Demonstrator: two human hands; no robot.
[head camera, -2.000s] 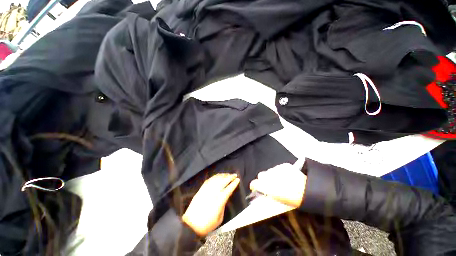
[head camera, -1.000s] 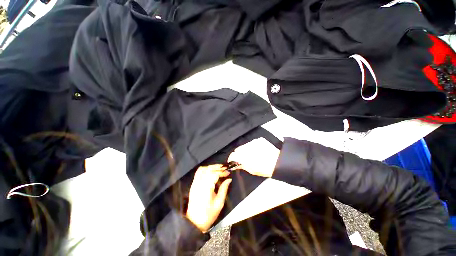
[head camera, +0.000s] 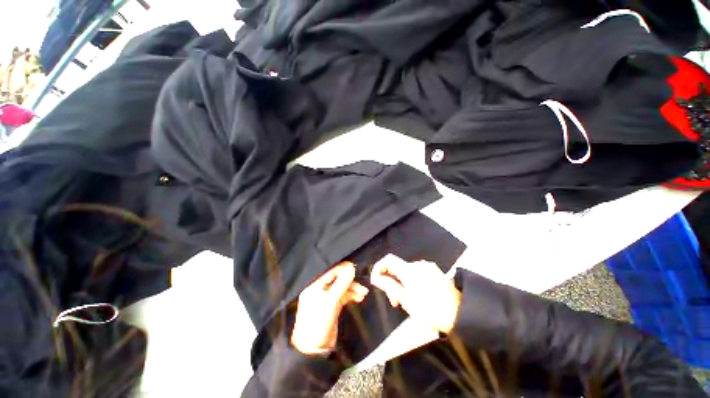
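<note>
A black garment lies on the white table in front of me, its lower edge nearest my body. My left hand is over that edge, thumb and fingers pinched together. My right hand is just to its right, fingers curled towards the left hand. Something small and dark shows between the fingertips of both hands; it is too small and blurred to name. I cannot tell which hand grips it.
More black garments heap at the left and back, with pale cord loops. A red dish with small dark pieces is at the right edge. A blue crate stands below right. Blurred strands cross the lower view.
The hands met over the garment edge a second ago with a dark piece between them. Now they are slightly apart. The right hand has moved a little right and down in view, and the view has shifted.
</note>
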